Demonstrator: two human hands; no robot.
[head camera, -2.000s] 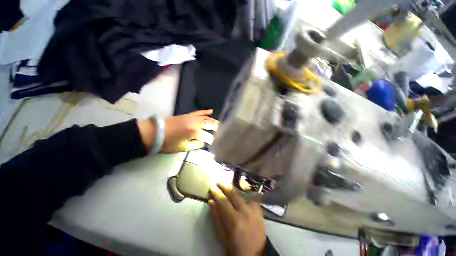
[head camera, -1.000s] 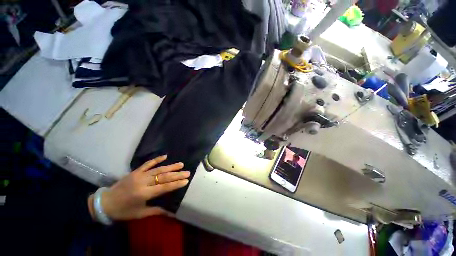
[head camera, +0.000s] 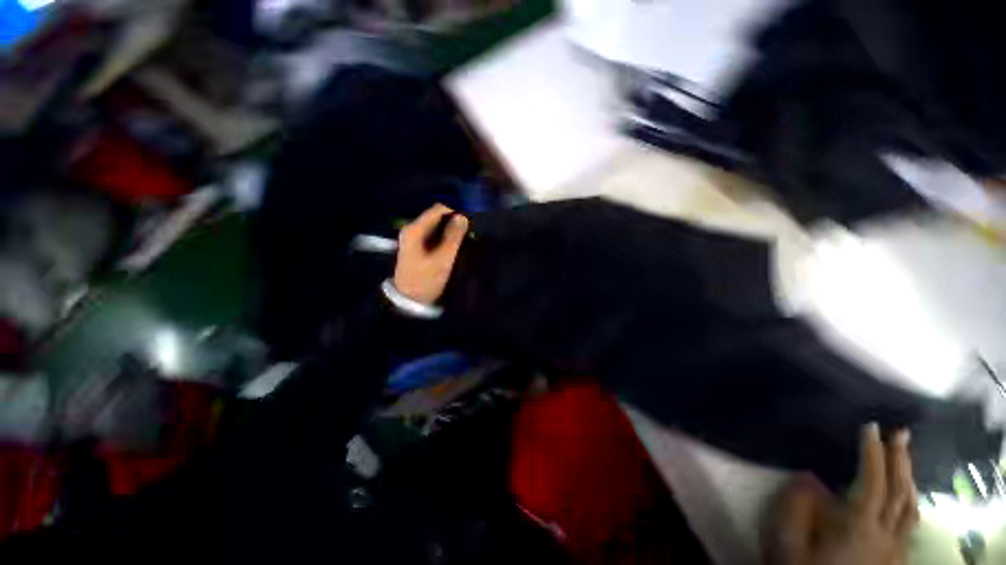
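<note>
A long black fabric panel (head camera: 662, 298) stretches across the white table from the left edge toward the lamp-lit spot at the right. My left hand (head camera: 428, 256), with a pale band at the wrist, is closed on the panel's left end, off the table's edge. My right hand (head camera: 855, 513) is blurred and cut off by the bottom edge; it lies at the panel's right end, fingers extended, and its grip cannot be told. Only a blurred bit of the machine shows at the far right.
White pieces (head camera: 662, 44) and a black cloth heap (head camera: 849, 121) lie at the table's back. A small white scrap (head camera: 949, 188) is by the heap. Red cloth (head camera: 579, 469) hangs below the table edge. Blurred clutter covers the floor at left.
The view has swung left. My left hand has moved to the panel's end and closed on it, drawing it out leftward. My right hand has come back into view. The phone is out of view.
</note>
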